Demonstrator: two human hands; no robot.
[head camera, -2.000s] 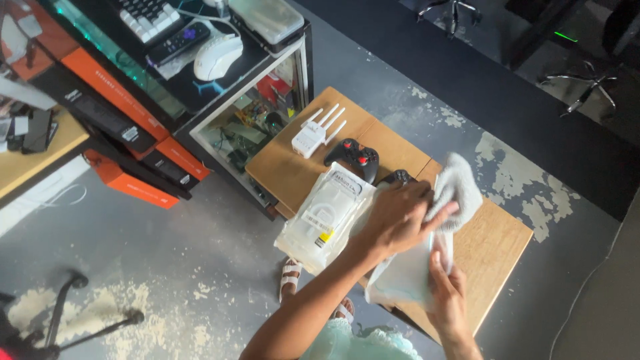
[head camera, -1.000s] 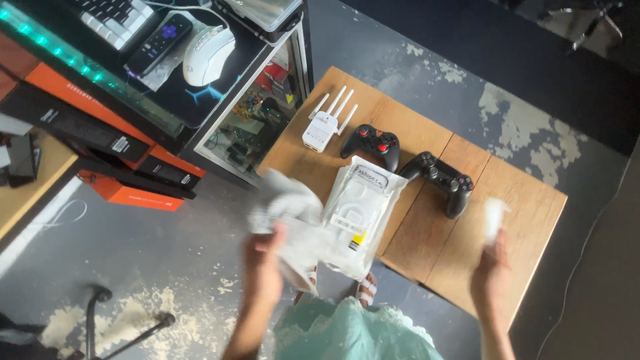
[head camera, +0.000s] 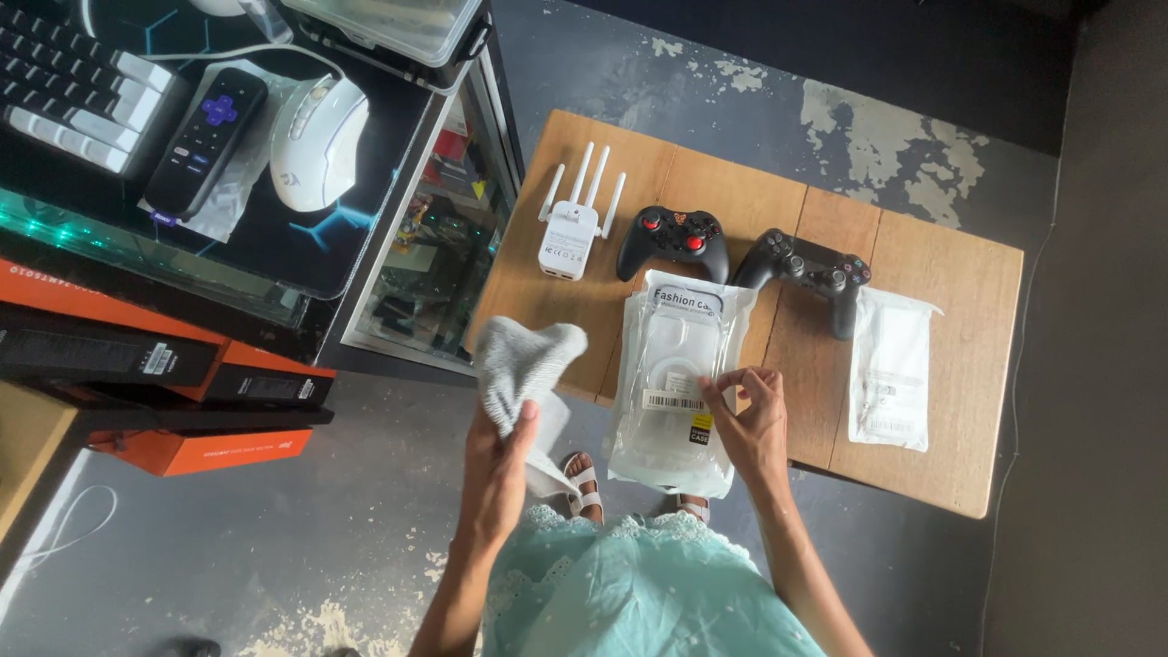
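Note:
My left hand (head camera: 500, 456) is closed on a grey cloth (head camera: 522, 365) in front of the table's near edge. My right hand (head camera: 756, 415) has its thumb and forefinger at the right side of a stack of clear phone case packages (head camera: 671, 365); whether they pinch the top one cannot be told. Another phone case package (head camera: 891, 374) lies flat at the right of the wooden table (head camera: 949, 301). Behind the stack are a black game controller with red sticks (head camera: 673, 242) and, to its right, a plain black game controller (head camera: 808, 272).
A white Wi-Fi extender with antennas (head camera: 569, 239) lies at the table's back left. Left of the table stands a glass-sided cabinet (head camera: 438, 246) bearing a white mouse (head camera: 319, 141), a remote control (head camera: 208, 141) and a keyboard (head camera: 82, 82). Orange and black boxes (head camera: 219, 447) are below.
My right hand has moved left to the stack; a package now lies at the table's right, where none lay a second ago. The cloth stays in my left hand.

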